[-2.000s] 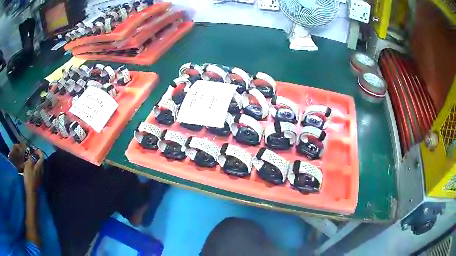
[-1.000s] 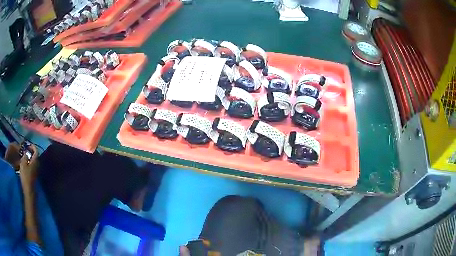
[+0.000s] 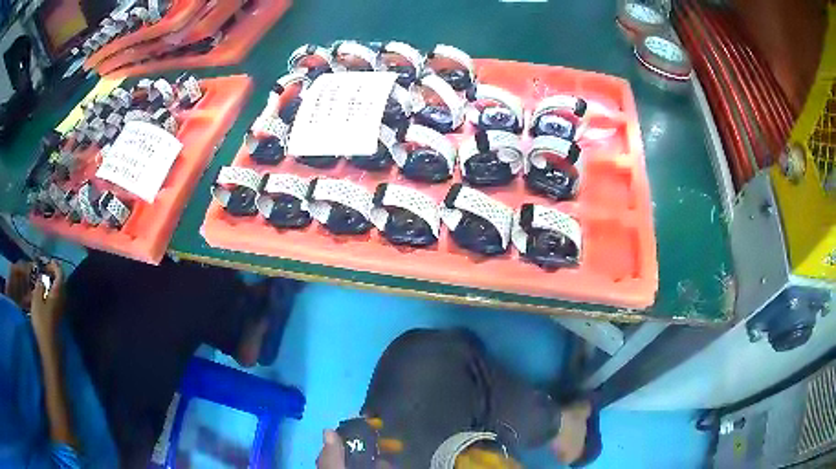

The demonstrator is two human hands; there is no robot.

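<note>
A smartwatch with a black case and a small lit white mark [image 3: 359,445] is over my lap at the bottom edge. My left hand [image 3: 333,452] holds it; skin shows at its left side and yellow-orange finger covers at its right. To the right, a pale perforated watch strap [image 3: 458,443] curves over the yellow-orange covered fingers of my right hand [image 3: 486,460]. Most of both hands is cut off by the bottom edge, and the case of the right watch is hidden.
A foam tray [image 3: 600,275] with rows of watches and a paper sheet [image 3: 341,114] lies on the green bench. A second tray [image 3: 151,240], stacked trays, tape rolls [image 3: 663,57] and red rollers flank it. A co-worker and blue stool [image 3: 240,389] are left.
The view has tilted down, so the bench sits higher. The watch and fingers at the bottom edge have come further into view, and the right strap now shows clearly.
</note>
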